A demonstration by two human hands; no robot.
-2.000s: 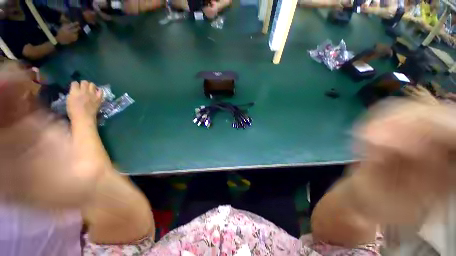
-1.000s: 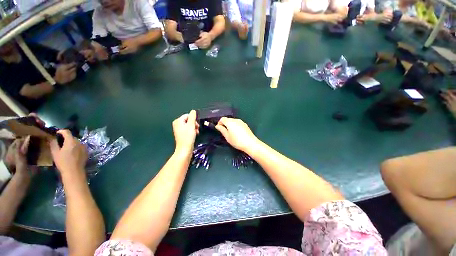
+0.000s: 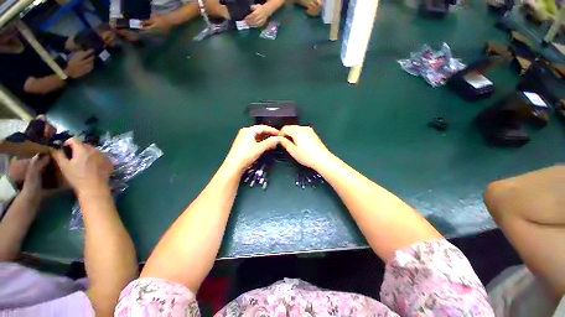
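Observation:
A small black box [image 3: 272,111] stands on the green table straight ahead, its front partly hidden by my hands. My left hand [image 3: 251,147] and my right hand [image 3: 303,146] meet fingertip to fingertip just in front of the box. Their fingers are bent and pinched together; what is between them is hidden. A black cable bundle [image 3: 256,176] lies under and just nearer than my hands, its shiny plug ends fanned out in two groups at left and right. Its middle is covered by my hands.
Clear bags [image 3: 127,158] and a neighbour's hands [image 3: 87,167] with a brown-black carton are at left. At right are a bagged heap [image 3: 433,64], black boxes [image 3: 503,121], a small dark lump [image 3: 438,124] and a neighbour's bent arm [image 3: 529,198]. A pale post [image 3: 359,37] stands at the back.
Both hands, blurred at the sides two seconds ago, came in to the box. Since one second ago the fingertips have come together, and the plug end seen at my right hand is hidden.

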